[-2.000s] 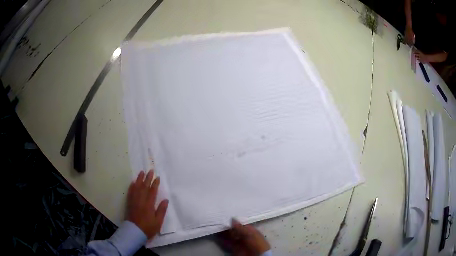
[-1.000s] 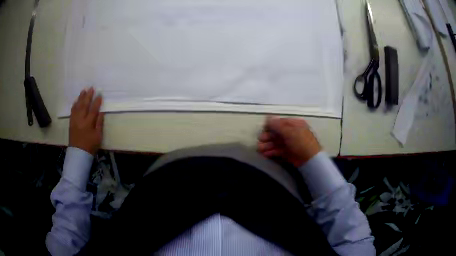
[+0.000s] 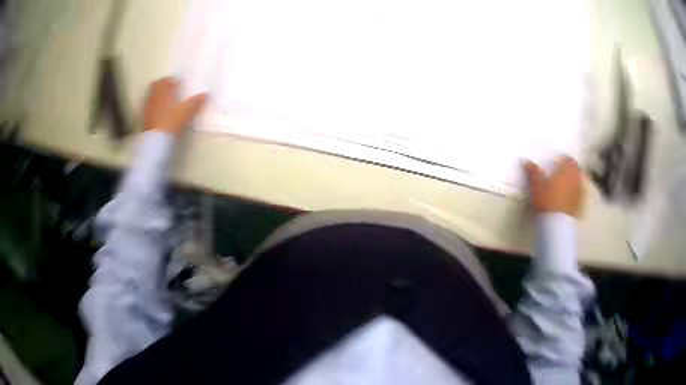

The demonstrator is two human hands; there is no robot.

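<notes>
A white layered sheet stack (image 3: 376, 75) lies on the table, overexposed, with several thin edge lines along its near side. The frame is blurred. My left hand (image 3: 173, 107) is at the stack's near left corner, thumb and fingers apart. My right hand (image 3: 557, 186) is at the near right corner, thumb and fingers apart, fingertips over the sheet. Whether either hand pinches the layers or only rests on them cannot be told.
On the cream table (image 3: 316, 171), a dark weight (image 3: 111, 98) lies left beside a ruler (image 3: 114, 26). Blurred shears (image 3: 621, 113) and another dark weight (image 3: 640, 158) lie right. White pieces (image 3: 669, 45) are at the far right. Scraps litter the dark floor.
My right hand has moved right to the stack's near right corner, and its fingers have spread. My left hand stays at the left corner. The view has tilted and shifted.
</notes>
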